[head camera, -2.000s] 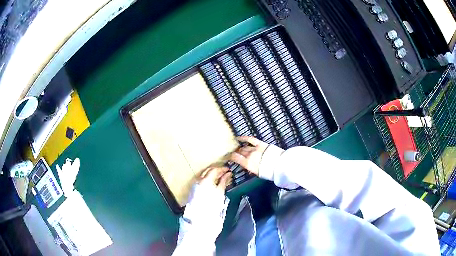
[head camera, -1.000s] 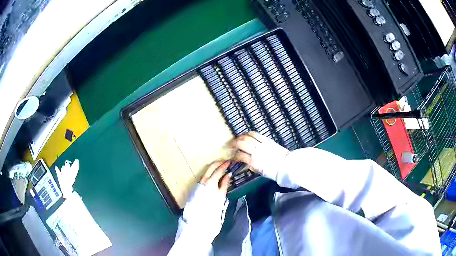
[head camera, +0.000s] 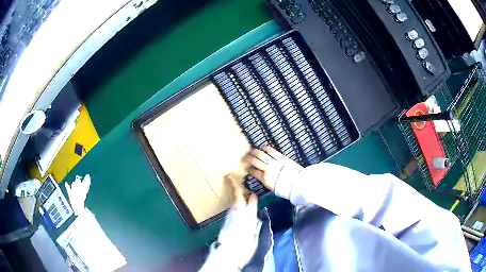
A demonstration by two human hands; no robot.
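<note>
The packing tray lies in front of me. Packed rows of units fill its right part, and a tan cardboard liner shows in its left part. My right hand rests on the near end of the leftmost row, fingers bent at the liner's edge. My left hand is blurred, just left of it, over the liner's near right corner. A few dark units show between and below the hands. Whether either hand grips a unit is hidden.
A flat supply tray with units adjoins the packing tray at the right, with stacked trays beyond. A wire trolley holds a red tray. At left lie a calculator, white gloves, paper sheets and a yellow folder.
My left hand has shifted right and slightly down, and its fingers are now blurred. My right hand stays at the row's near end, its fingers lying flatter over the units.
</note>
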